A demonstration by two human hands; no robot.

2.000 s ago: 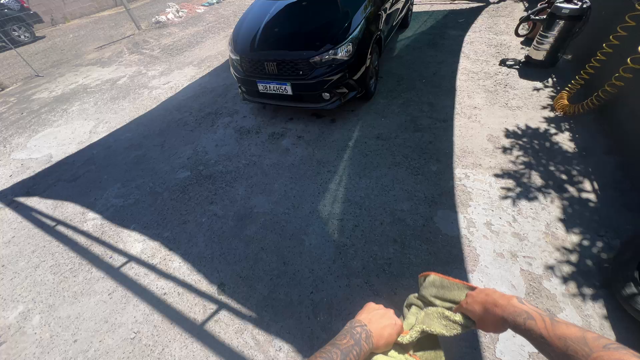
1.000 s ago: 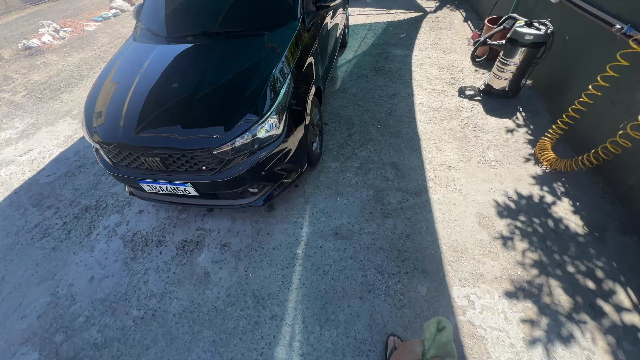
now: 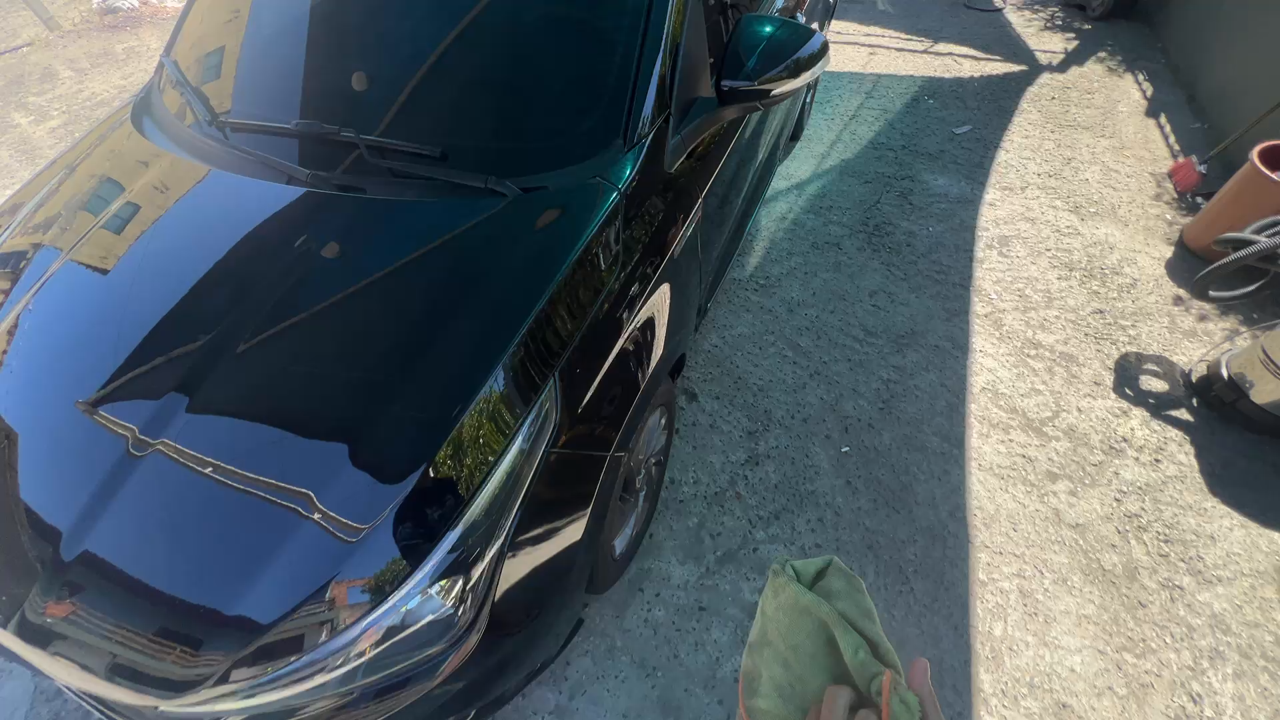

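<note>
A green microfiber cloth (image 3: 815, 625) with orange edging is at the bottom, right of centre, bunched up in one hand. Fingers of my right hand (image 3: 870, 700) show at the lower edge, closed around the cloth; which hand it is shows only weakly, but it lies on the right side. My left hand is out of view. The cloth is apart from the glossy black car (image 3: 330, 390), whose hood, windshield (image 3: 470, 80), headlight (image 3: 440, 620) and front wheel (image 3: 640, 480) fill the left half. The side mirror (image 3: 770, 60) sticks out at the top.
Concrete ground (image 3: 800, 400) runs beside the car, partly shaded. On the right lie a reddish-brown bucket (image 3: 1240, 205), a coiled dark hose (image 3: 1245, 260), a vacuum-like canister (image 3: 1250, 370) and a red-bristled brush (image 3: 1187, 175), near a dark wall (image 3: 1220, 60).
The view has moved much closer to the car. Two seconds ago both my hands held the cloth; now only one hand shows with it, and my left hand has left the view.
</note>
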